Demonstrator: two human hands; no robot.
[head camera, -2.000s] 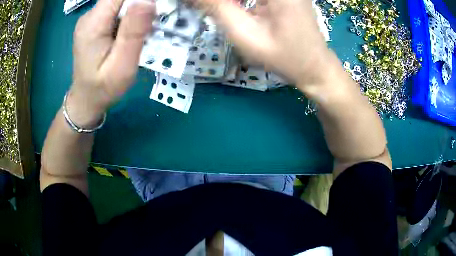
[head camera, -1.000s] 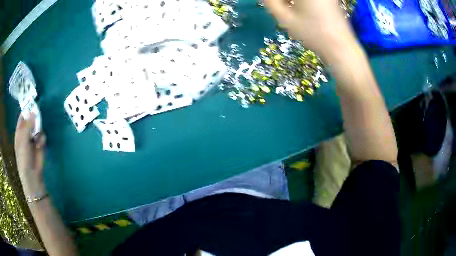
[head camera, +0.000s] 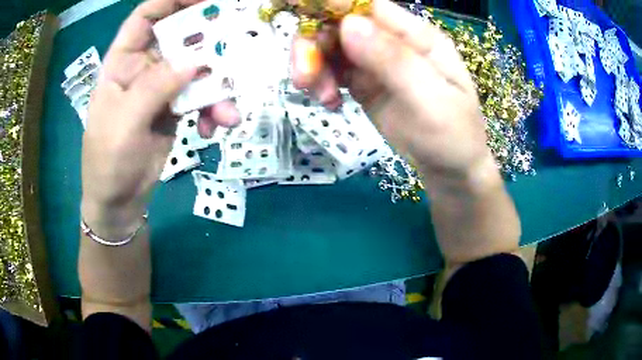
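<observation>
My left hand (head camera: 130, 105) holds a white perforated plate (head camera: 211, 53) raised above the table, with its holes facing me. My right hand (head camera: 401, 84) is close to its right, with several gold metal fittings (head camera: 320, 14) held at the fingers. A pile of white plates (head camera: 257, 144) lies under and between my hands, partly hidden by them. One plate (head camera: 219, 200) lies at the near edge of the pile. A loose heap of gold and silver fittings (head camera: 503, 98) lies right of my right hand.
A blue tray (head camera: 549, 137) with white plates stands at the right. A small stack of plates (head camera: 81, 77) lies at the left, beyond my left hand. A long cardboard box (head camera: 35, 176) of fittings runs along the left edge. The green table's front edge curves below.
My left hand has come from the far left back over the pile and now holds a plate. My right hand has moved in from the right with gold fittings. The view has turned.
</observation>
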